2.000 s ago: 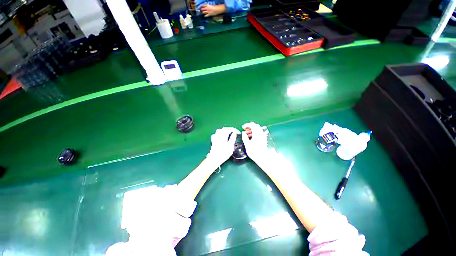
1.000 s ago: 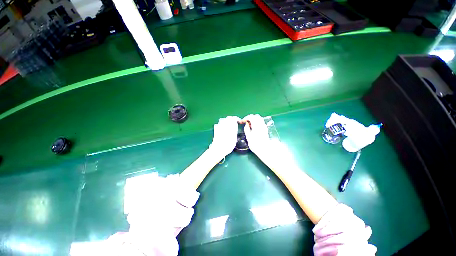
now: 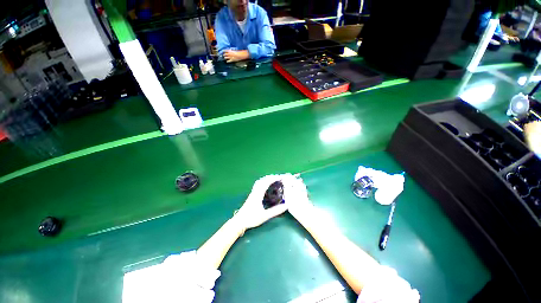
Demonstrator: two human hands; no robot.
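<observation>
A round black part (image 3: 273, 194) is held up between my two hands, tilted with one dark face towards me. My left hand (image 3: 256, 204) is closed around its left and lower side. My right hand (image 3: 296, 194) touches its right side; the glare hides the finger detail. Another round black part (image 3: 187, 181) stands on the green surface to the left of my hands, and one more black part (image 3: 50, 226) stands at the far left.
Right of my hands lie a white cloth (image 3: 388, 184), a clear round glass part (image 3: 362, 187) and a pen (image 3: 386, 229). Stacked black trays (image 3: 457, 163) stand at right. A white post (image 3: 148, 86), small white timer (image 3: 190, 118), red-edged tray (image 3: 312, 77) and seated person (image 3: 244, 32) are beyond.
The black part, earlier low between my hands, is now raised and tilted in them. The view has shifted, so more of the far side and the seated person shows.
</observation>
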